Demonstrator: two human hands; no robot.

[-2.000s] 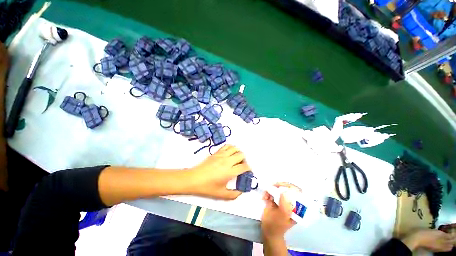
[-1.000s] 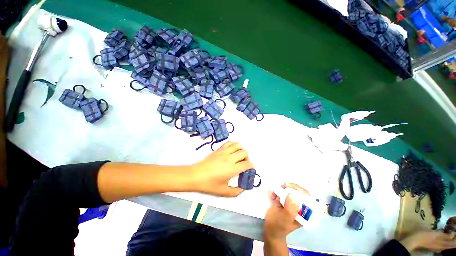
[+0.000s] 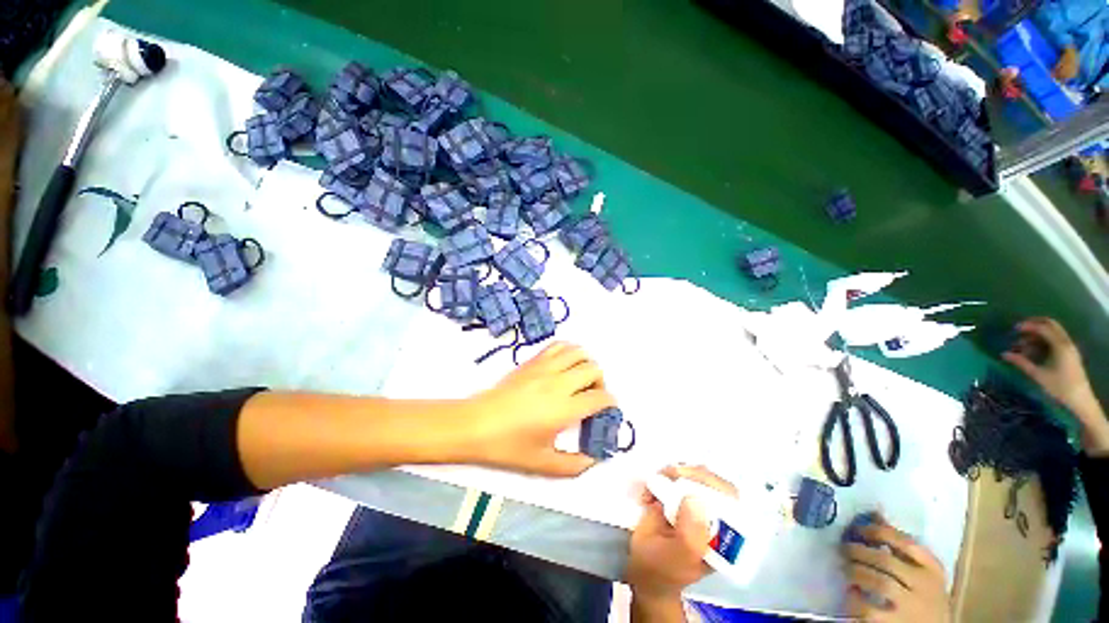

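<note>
My left hand (image 3: pixel 535 416) holds one dark plaid miniature bag piece (image 3: pixel 601 433) between thumb and fingers over the white work sheet (image 3: pixel 681 365). The thin black cord loop of the piece points right. My right hand (image 3: pixel 676 535) is closed around a white glue bottle (image 3: pixel 718 526) with a blue-and-red label. The bottle's tip lies right of and below the piece, apart from it. A heap of plaid pieces (image 3: pixel 407 146) lies beyond my left hand, and another piece (image 3: pixel 814 501) lies right of the bottle.
Black-handled scissors (image 3: pixel 859 426) lie beside spare glue bottles (image 3: pixel 870 319). A hammer (image 3: pixel 58 195) lies far left. A neighbour's hand (image 3: pixel 894 572) is at the lower right; another (image 3: pixel 1056 365) is by black cords (image 3: pixel 1015 456) and a brown board (image 3: pixel 991 548). The conveyor belt (image 3: pixel 584 97) carries pieces.
The glue bottle has drawn back from the piece since the earliest frame. A neighbour's hand has come over the lower-right piece, and another has reached to the belt side. My left hand keeps its hold.
</note>
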